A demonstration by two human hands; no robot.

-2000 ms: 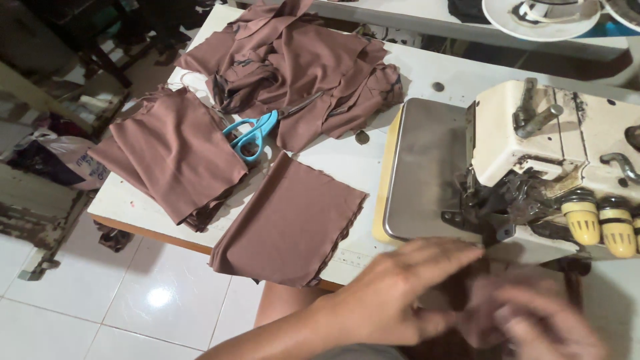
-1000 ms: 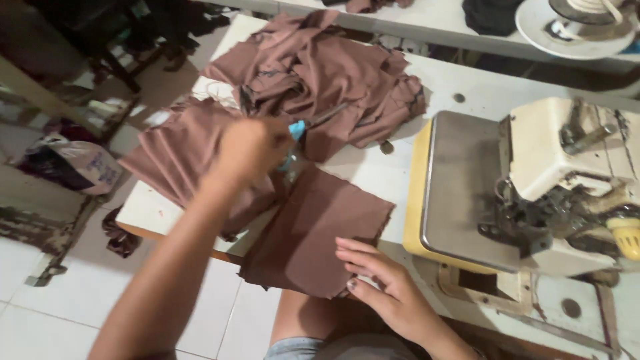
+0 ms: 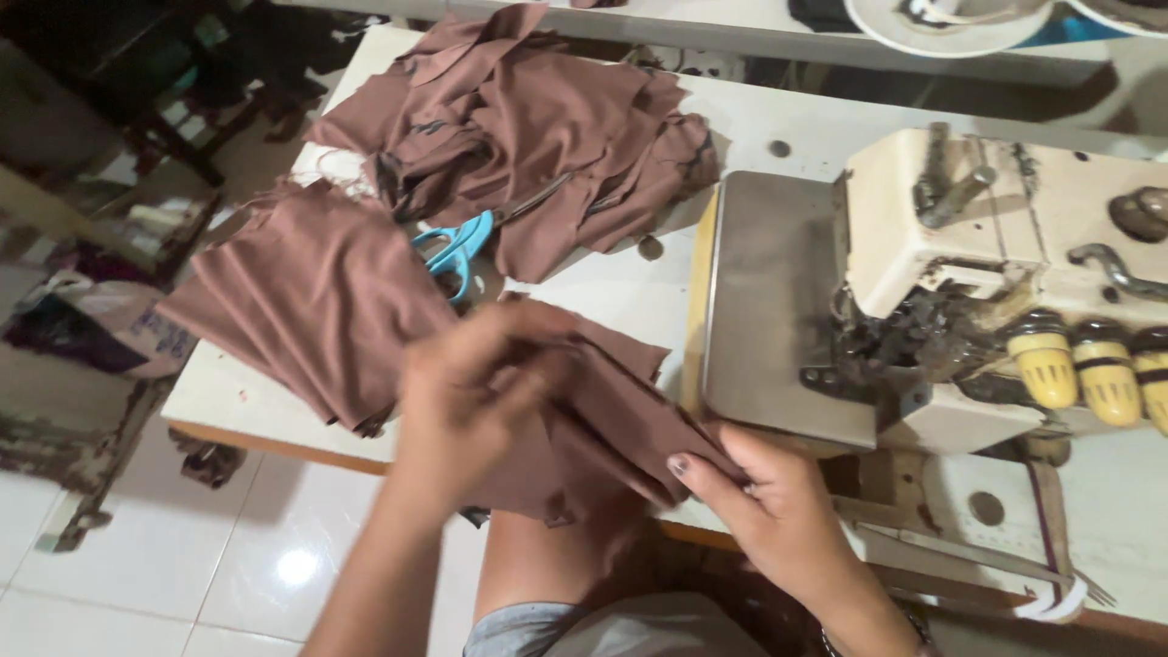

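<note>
Both hands hold a folded piece of brown fabric over the table's front edge. My left hand, somewhat blurred, grips its upper left end. My right hand pinches the lower right end between thumb and fingers. Beneath it lies more brown fabric. A stack of brown fabric pieces rests to the left of my left hand. Scissors with light blue handles lie between that stack and a loose heap of brown fabric, their blades partly covered.
An overlock sewing machine with a metal plate and yellow tension knobs occupies the right of the white table. Tweezers lie near its front edge. White dishes stand on a surface behind.
My left hand has come from the stack at the left to the fabric in front of me. My right hand, resting on fabric a second ago, now grips a folded piece.
</note>
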